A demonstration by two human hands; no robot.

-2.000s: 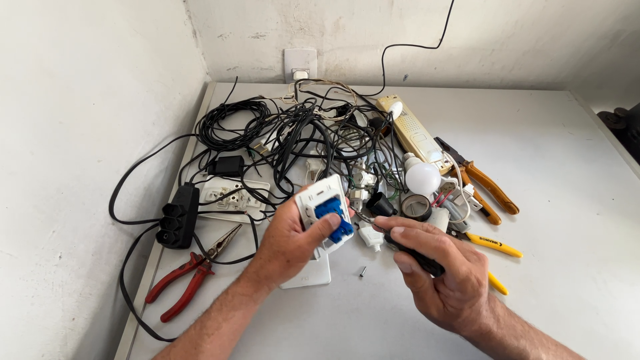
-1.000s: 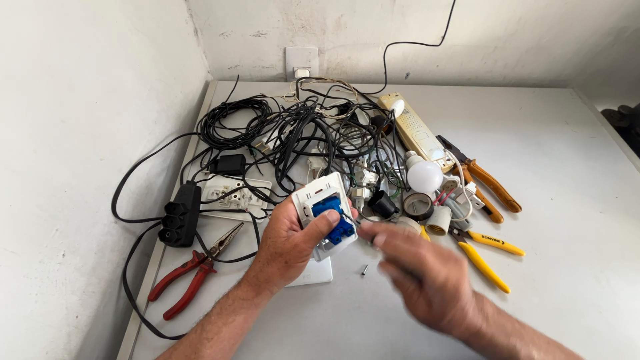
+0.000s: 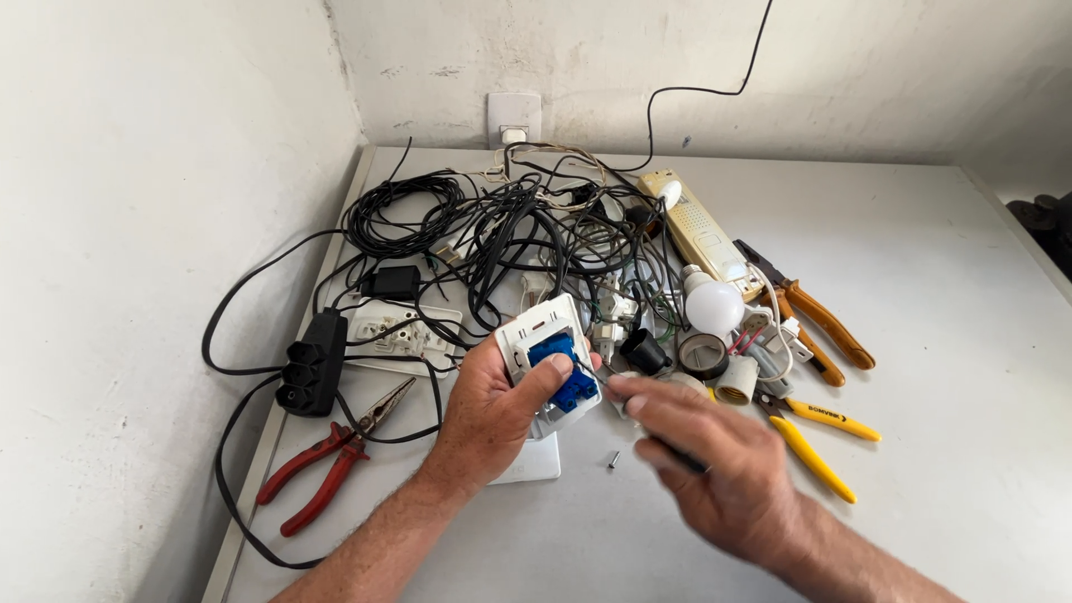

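My left hand [image 3: 494, 410] grips a white plastic wall plate frame [image 3: 548, 322], its thumb pressing on the blue electrical module [image 3: 578, 392] set in it. My right hand [image 3: 720, 469] is closed around the dark handle of a screwdriver [image 3: 678, 452]; its thin shaft reaches the blue module's right side, though the tip's exact contact cannot be told. Below the frame, a white cover plate [image 3: 536, 462] lies on the table, partly hidden by my left hand. A small screw [image 3: 614, 460] lies between the two hands.
Tangled black cables [image 3: 502, 234] cover the table's back. A black socket block [image 3: 311, 364] and red-handled pliers [image 3: 335, 461] lie left. To the right are a light bulb [image 3: 714, 307], a lamp socket [image 3: 737, 381], yellow-handled cutters [image 3: 812, 456] and orange-handled pliers [image 3: 825, 322].
Two seconds ago the screwdriver was farther from the module's face; its shaft now meets the module's side. My right hand has shifted slightly and is blurred. My left hand keeps hold of the frame.
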